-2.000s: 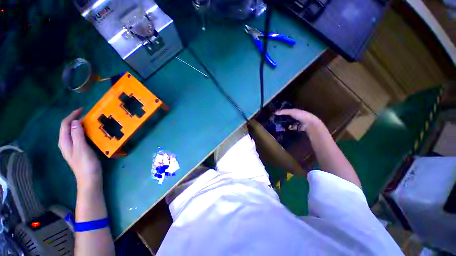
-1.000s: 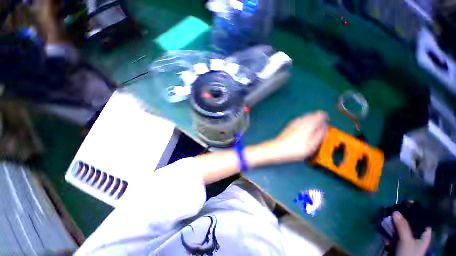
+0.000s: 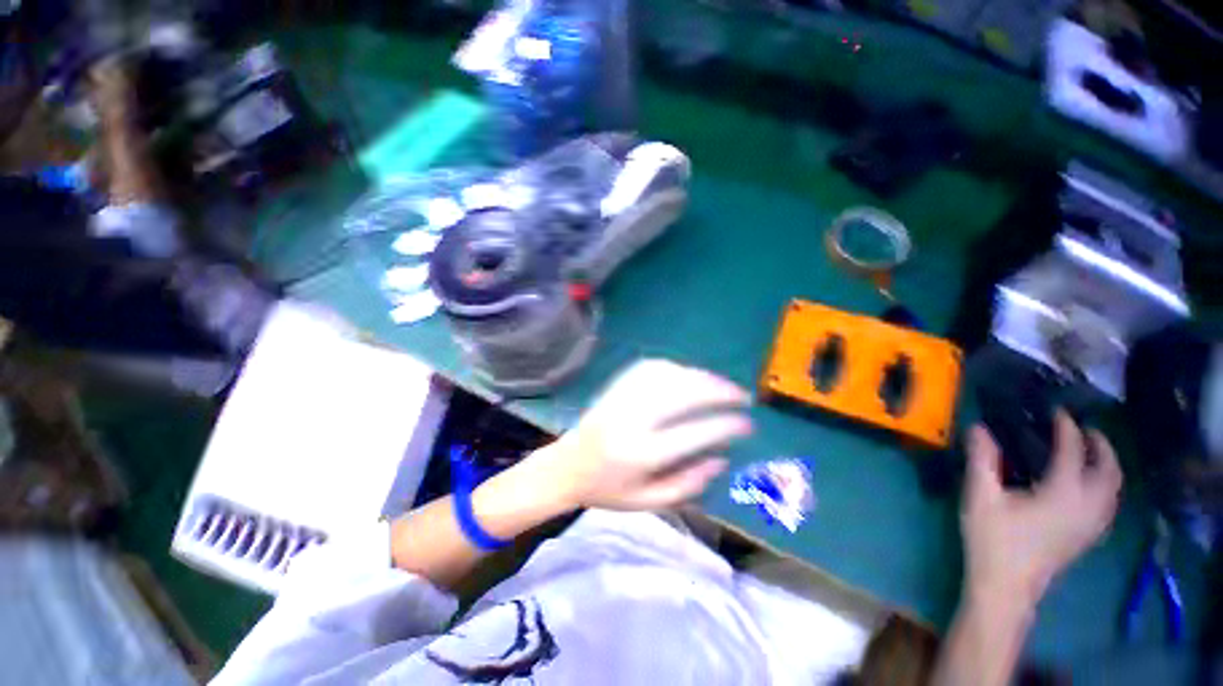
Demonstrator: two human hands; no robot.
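Observation:
The orange fixture sits on the green mat, its two dark cutouts showing no part I can make out. My left hand is left of it, above the bench's near edge, blurred, fingers loosely apart, nothing visible in it. My right hand is at the right of the fixture, thumb and fingers spread around dark parts; blur hides whether it grips them. A small pile of white and blue scraps lies in front of the fixture.
A grey round blower with white tabs stands left. A tape roll lies behind the fixture. A silver machine is behind my right hand, blue-handled cutters at right. Another person's arm is far left.
The view has swung left, then slightly back right. My left hand has let go of the fixture and drawn back left. My right hand has come up from the carton to the bench.

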